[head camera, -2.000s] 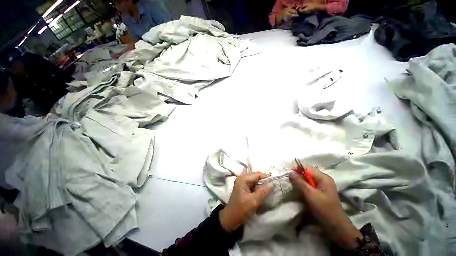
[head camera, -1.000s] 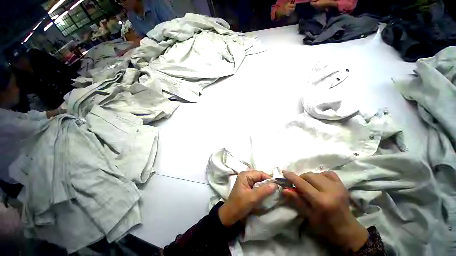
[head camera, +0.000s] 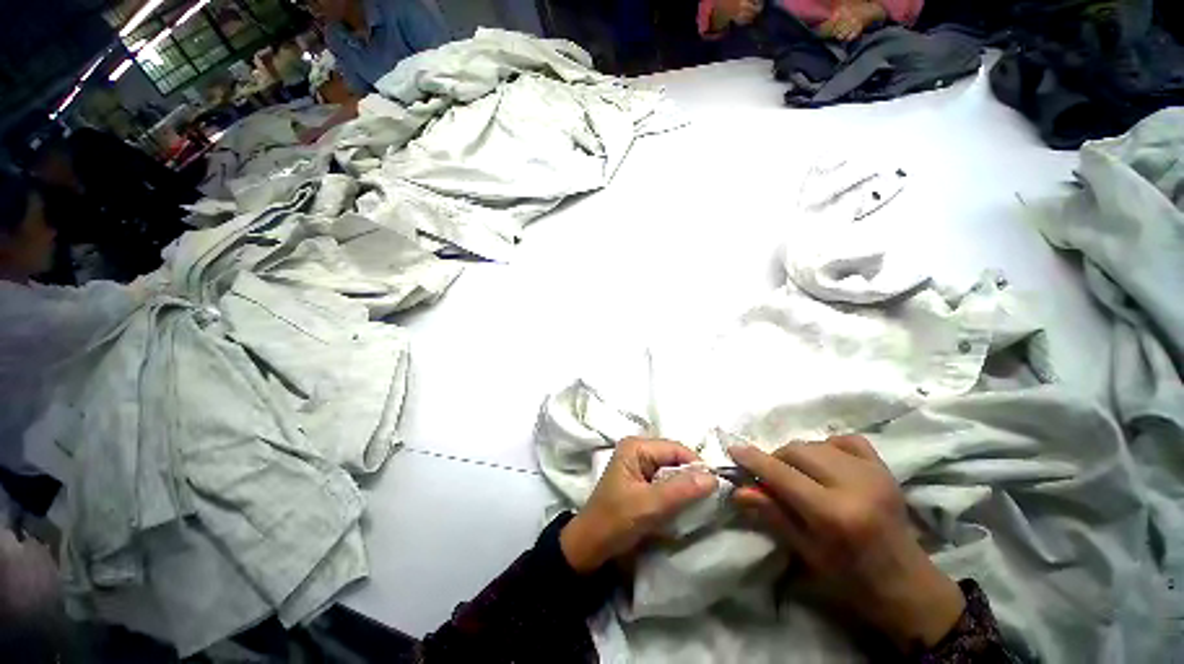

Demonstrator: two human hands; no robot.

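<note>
A pale grey-green garment (head camera: 1026,454) lies crumpled in front of me and under both hands. My left hand (head camera: 639,503) pinches a stitched edge (head camera: 688,472) of it between thumb and fingers. My right hand (head camera: 831,512) is close beside, its fingertips on the same edge. A small orange-red spot of the thread snips (head camera: 751,493) shows under my right fingers; the blades cannot be made out. Small dark buttons (head camera: 963,346) show on the garment to the right.
A heap of similar pale garments (head camera: 221,441) covers the left and far left of the white table (head camera: 571,305). More pale cloth (head camera: 1143,247) lies at the right edge. Dark garments (head camera: 883,65) lie at the far side near a person in pink. Other people are at the left.
Compared with two seconds ago, my right hand has turned over the snips, hiding most of their orange grips, and its fingers have come to the edge. Since one second ago little has changed.
</note>
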